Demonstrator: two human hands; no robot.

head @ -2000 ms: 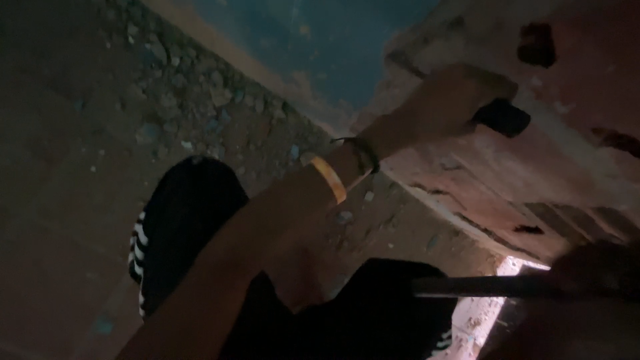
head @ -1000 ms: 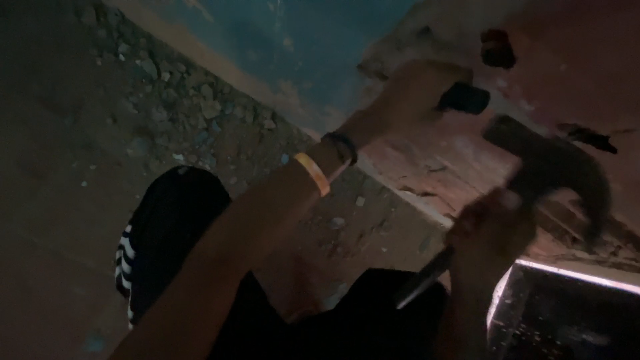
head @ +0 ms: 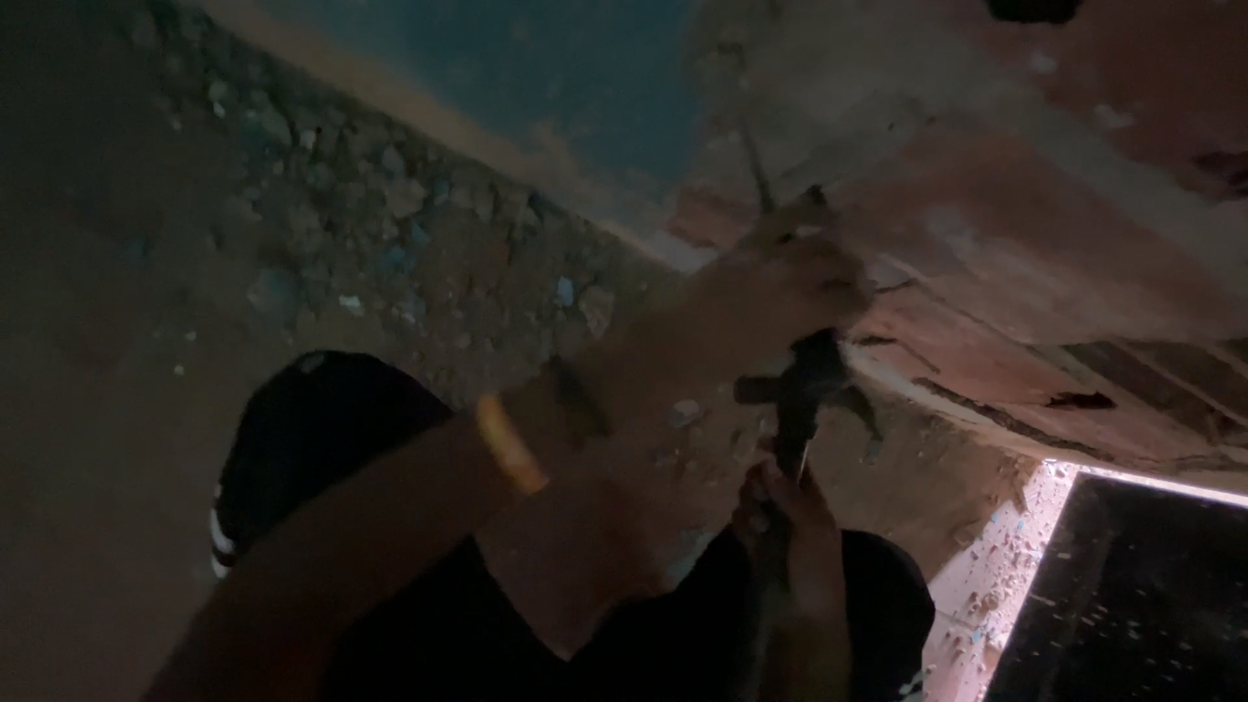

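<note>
In dim light, my left hand (head: pixel 809 273), with a dark bracelet and an orange wristband behind it, is closed around a tool that looks like a chisel (head: pixel 756 166). Its thin shaft points up at the chipped wall (head: pixel 936 195); a dark end shows below the fist. Just beneath, the head of a claw hammer (head: pixel 799 380) is close to that dark end; whether they touch cannot be told. My right hand (head: pixel 785 502) grips the hammer's handle near the bottom centre. Blur hides the fingers' detail.
Rubble and stone chips (head: pixel 390 195) lie along the wall's foot, below a blue painted part (head: pixel 565 78). My dark-clothed knees fill the bottom. A dark panel with a bright pink-lit edge (head: pixel 1033 546) stands at lower right. The wall has dark holes (head: pixel 1082 400).
My left hand has moved down along the wall. The hammer, raised to the right of it one second ago, is now right below the left fist. The view has shifted somewhat.
</note>
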